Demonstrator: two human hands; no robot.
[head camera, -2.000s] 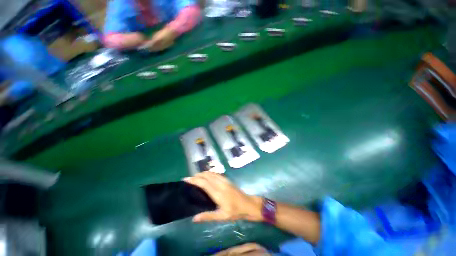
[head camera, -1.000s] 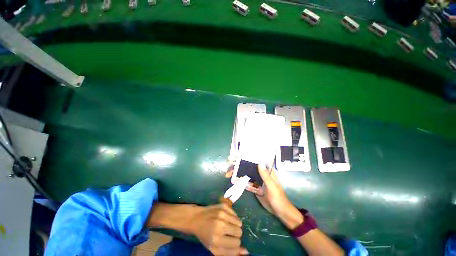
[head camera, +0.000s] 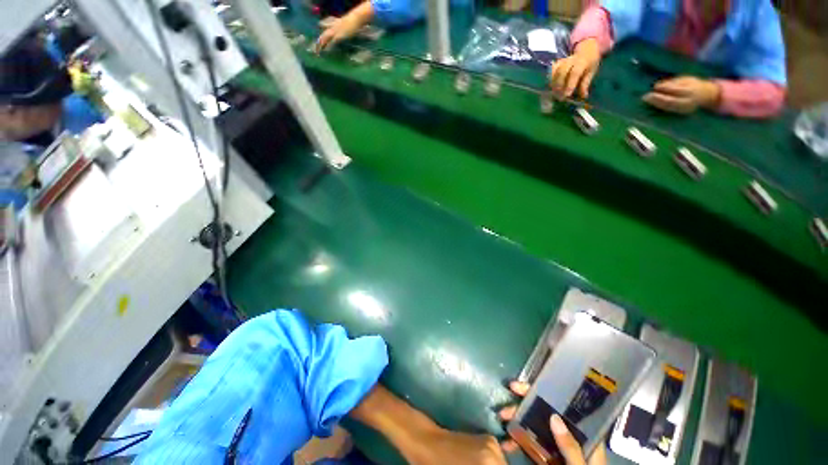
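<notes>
A display module (head camera: 595, 359) is held tilted, silver back up, with a black flex cable and orange patch showing. My right hand (head camera: 565, 441) grips its lower end, thumb on the back and fingertips at the left edge; the rest is cut off by the bottom edge. My left hand (head camera: 454, 447) is beside the module's lower left corner, partly cut off; I cannot tell whether it holds anything. Another module (head camera: 595, 304) lies partly hidden beneath the held one. Two more modules lie back up to the right, one (head camera: 683, 350) beside the other (head camera: 732, 386).
A white machine (head camera: 136, 245) with cables stands left, its metal arm (head camera: 313, 118) reaching over the green bench (head camera: 363, 263). Across the brighter green belt (head camera: 436, 191) are small metal blocks (head camera: 640, 142), a clear plastic bag (head camera: 504, 45) and other workers' hands.
The view has swung left, showing more of the machine and the people opposite. The white piece that my left hand held over the module's end is no longer visible, and the flex cable now shows.
</notes>
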